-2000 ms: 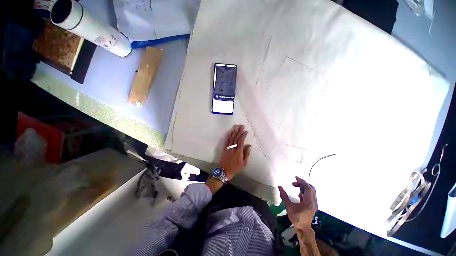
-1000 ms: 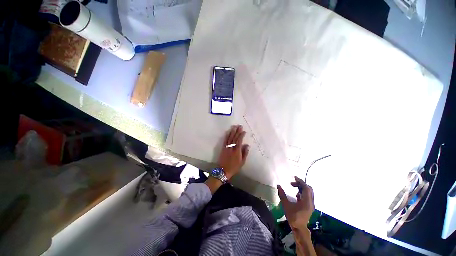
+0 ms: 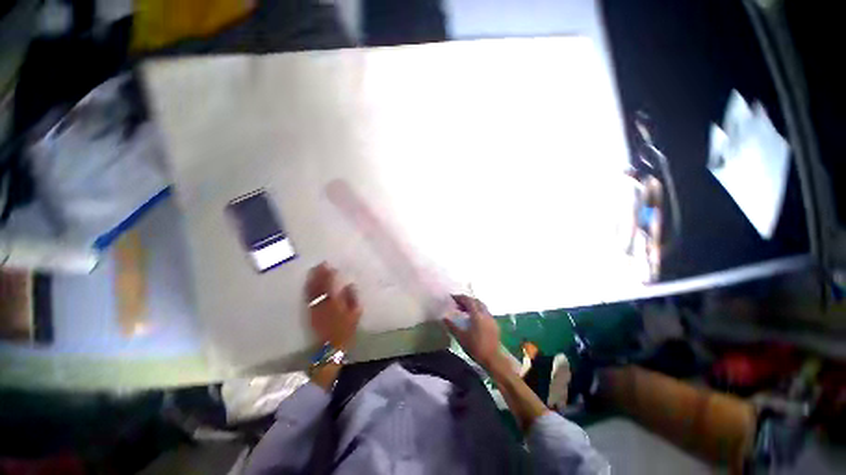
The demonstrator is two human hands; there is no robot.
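The large white pattern paper (image 3: 213,121) covers the table in front of me. A long pinkish clear ruler (image 3: 378,243) lies slantwise on it. My right hand (image 3: 475,328) is at the ruler's near end by the paper's front edge, fingers closed around that end, slightly blurred. My left hand (image 3: 332,308) is on or just above the paper, left of the ruler, blurred, with a short white stick (image 3: 319,300) between its fingers. A smartphone (image 3: 261,229) with a dark screen and white lower part lies above my left hand. No pen can be made out.
A tan block (image 3: 131,283) and a blue-edged folder (image 3: 132,218) lie left of the paper. Looped bands (image 3: 647,221) lie at its right edge. A folded white piece (image 3: 753,165) is on black fabric (image 3: 691,93). Yellow cloth (image 3: 190,20) lies at the far left.
The view has turned and swung right, so the paper looks straighter and more black fabric shows. My right hand has closed on the ruler's near end. My left hand still has the white stick.
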